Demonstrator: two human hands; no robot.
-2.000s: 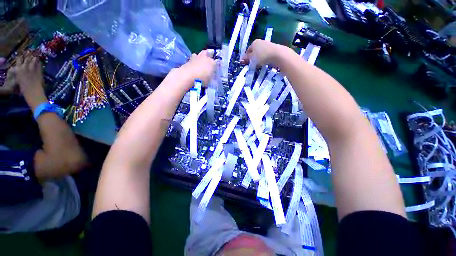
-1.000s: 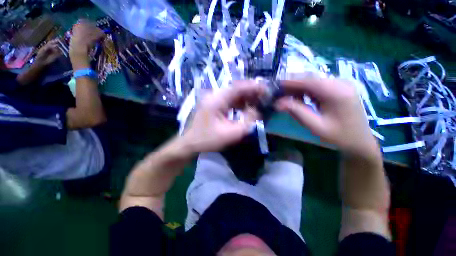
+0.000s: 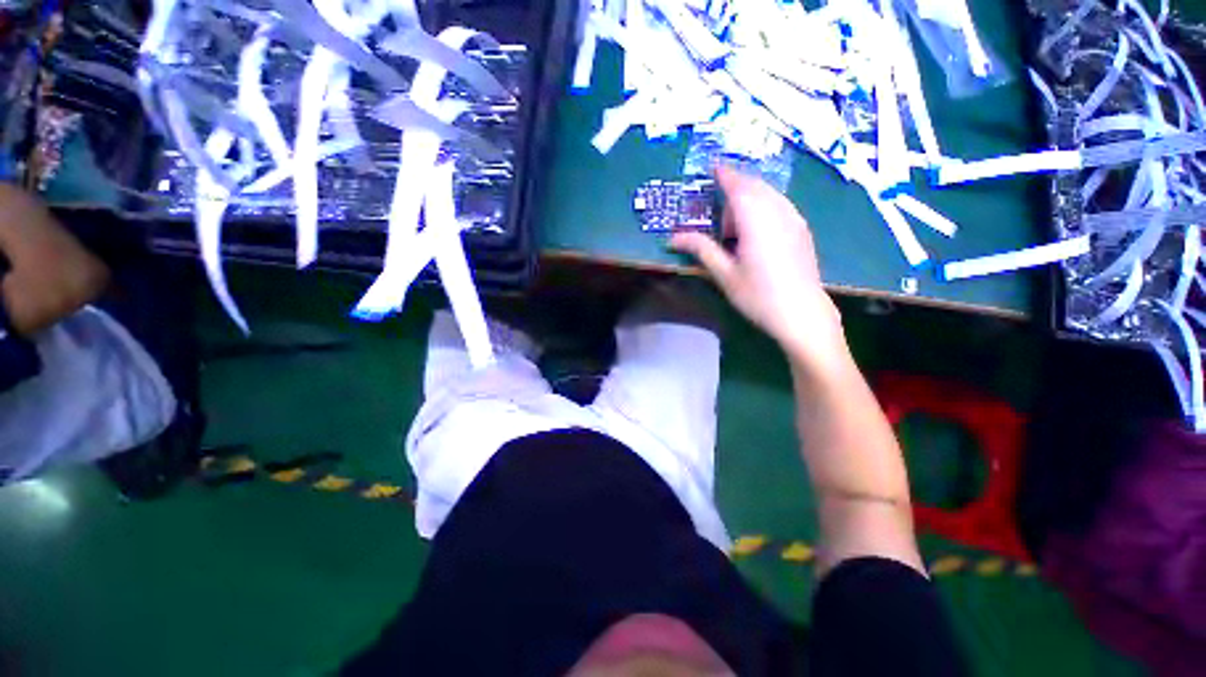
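Note:
My right hand [image 3: 767,251] is at the front of the bench, thumb and index finger at the right end of a small circuit board [image 3: 672,206]. The board lies flat on the green bench top. Just behind it is the loose pile of white flat cables [image 3: 794,73] with blue tips, with a clear plastic bag [image 3: 747,159] at its near edge. My left hand is not in view. The black board tray [image 3: 526,199] is at the left, full of boards, with white cables hanging over its front edge.
A second board tray [image 3: 1058,298] with tangled cables is at the right; two cables stretch from it towards the pile. A red stool [image 3: 999,463] stands under the bench's right side. A neighbour's arm [image 3: 46,265] is at the left, and a person's maroon clothing [image 3: 1151,556] at the lower right.
The view has swung right and down. My hands, together around a small dark thing before, are apart; my left hand has left the picture. A board now lies on the bench at my right hand.

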